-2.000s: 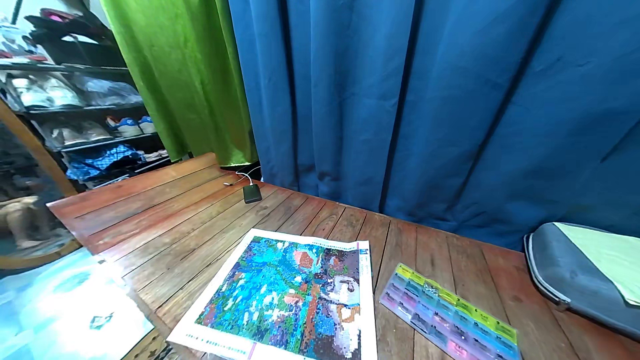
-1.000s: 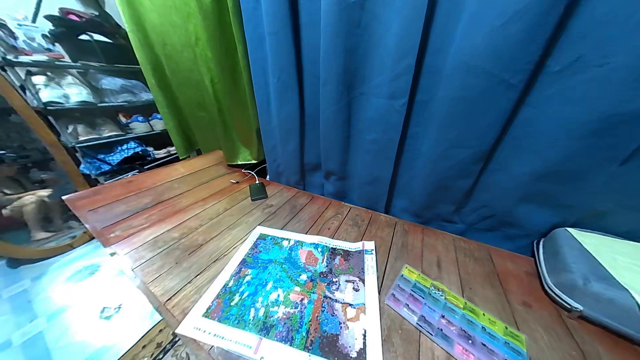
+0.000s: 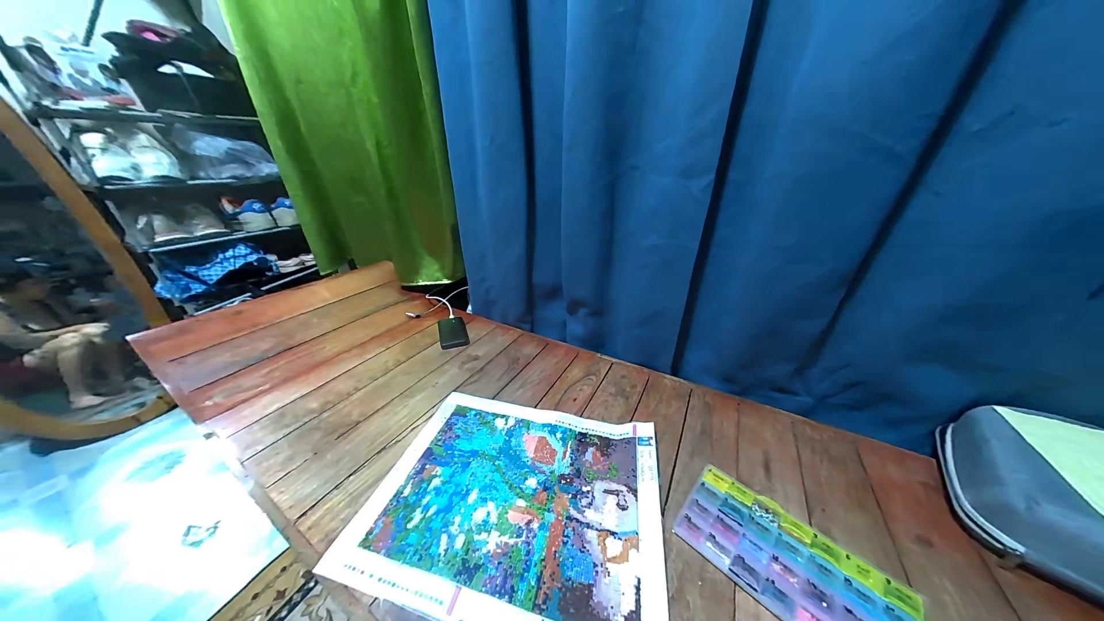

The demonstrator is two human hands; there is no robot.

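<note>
Neither of my hands shows in the head view. A diamond painting canvas (image 3: 509,509) with a white printed margin lies flat on the wooden table (image 3: 345,388). Its picture is a mosaic of blue, green, brown and pale purple. To the right of the canvas, apart from it, lies a clear compartment case (image 3: 789,552) with yellow labels along one side and small coloured contents in its cells. The near edges of both canvas and case run out of the frame.
A small black device (image 3: 453,333) with a white cable lies near the curtains. A grey zippered case (image 3: 1026,500) sits at the right. Blue curtains (image 3: 621,172) hang behind the table. At left stand a shoe rack (image 3: 190,181) and a wood-framed mirror (image 3: 129,267) reflecting a seated person.
</note>
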